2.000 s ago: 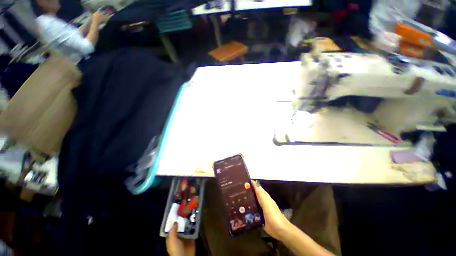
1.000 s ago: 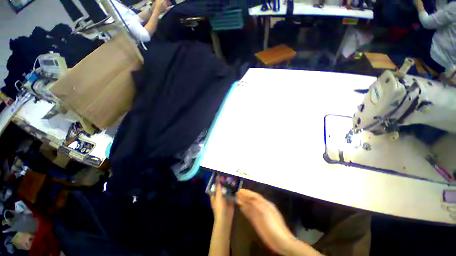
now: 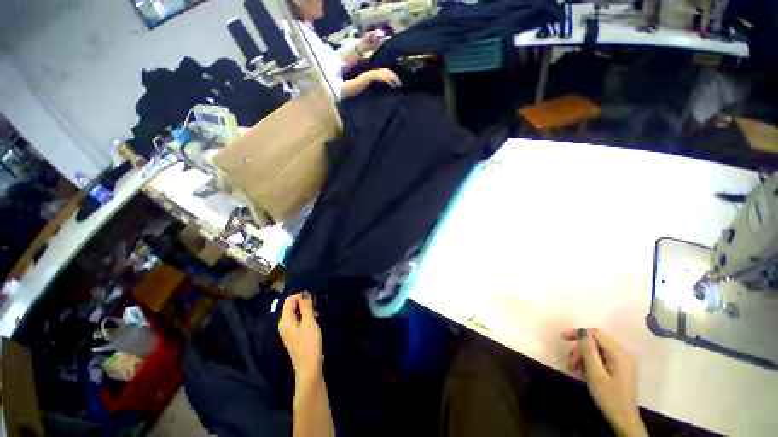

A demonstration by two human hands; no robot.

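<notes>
A large heap of black garment pieces (image 3: 384,188) lies in a turquoise-rimmed bin (image 3: 439,226) at the white table's left edge. More dark cloth (image 3: 230,367) hangs or lies lower left. My left hand (image 3: 300,335) is raised at the heap's lower front, fingertips together against the dark cloth; whether they pinch any cloth cannot be told. My right hand (image 3: 601,371) is over the table's front edge, fingers loosely curled and apart, with nothing visible in it. A small dark band or spot shows on one finger. The phone is not visible.
The sewing machine head (image 3: 751,235) is cut off at the right, its needle area lit. A brown cardboard piece (image 3: 286,154) stands left of the heap. A person (image 3: 328,55) sits behind it. A red container (image 3: 145,371) is lower left; a wooden stool (image 3: 559,112) stands behind the table.
The view has swung left. The phone seen earlier in my right hand is gone. My hands have left the drawer and moved apart, left to the heap, right over the table; the drawer is no longer visible.
</notes>
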